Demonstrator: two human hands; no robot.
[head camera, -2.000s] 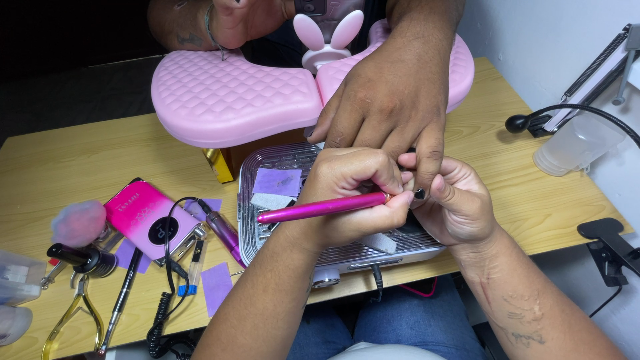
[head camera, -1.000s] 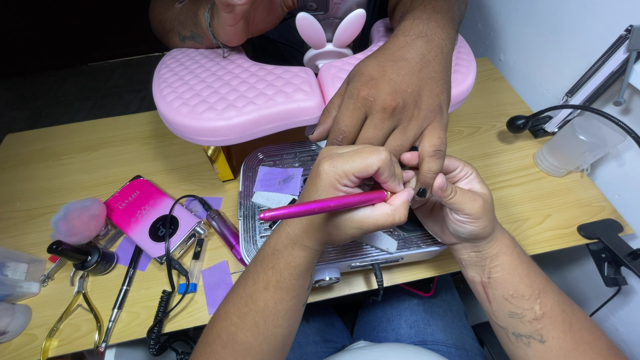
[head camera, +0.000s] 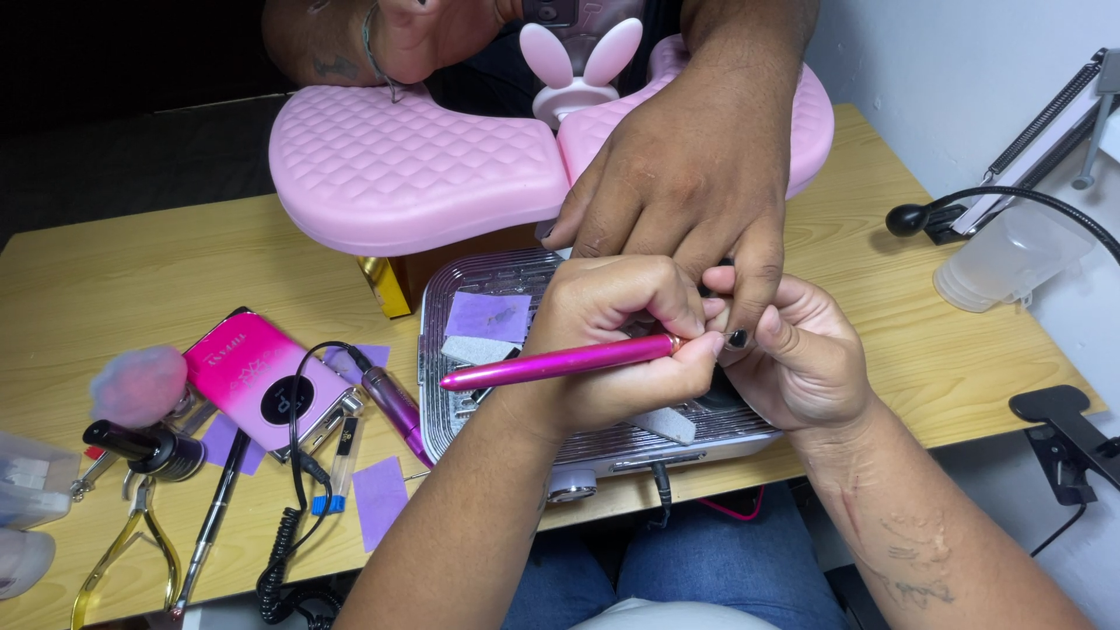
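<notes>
A magenta-handled nail brush (head camera: 560, 361) is pinched between the thumb and fingers of my left hand (head camera: 626, 341), its thin tip at the black-painted nail (head camera: 738, 339) of another person's little finger. My right hand (head camera: 801, 350) lies palm up around that fingertip and steadies it, with the thumb close beside the nail. The other person's hand (head camera: 691, 175) reaches down over a pink quilted armrest (head camera: 420, 166) with a bunny-ear ornament (head camera: 577, 70). Below both my hands is a ridged silver nail dust collector (head camera: 573, 451), partly hidden.
On the dust collector lie a purple sanding sheet (head camera: 487, 317) and file pieces. At left are a pink nail drill unit (head camera: 271, 381), its purple handpiece (head camera: 394, 411), a dark polish bottle (head camera: 153, 448), gold-handled nippers (head camera: 131, 542) and a fluffy brush (head camera: 138, 385). A clear cup (head camera: 1006, 254) stands right.
</notes>
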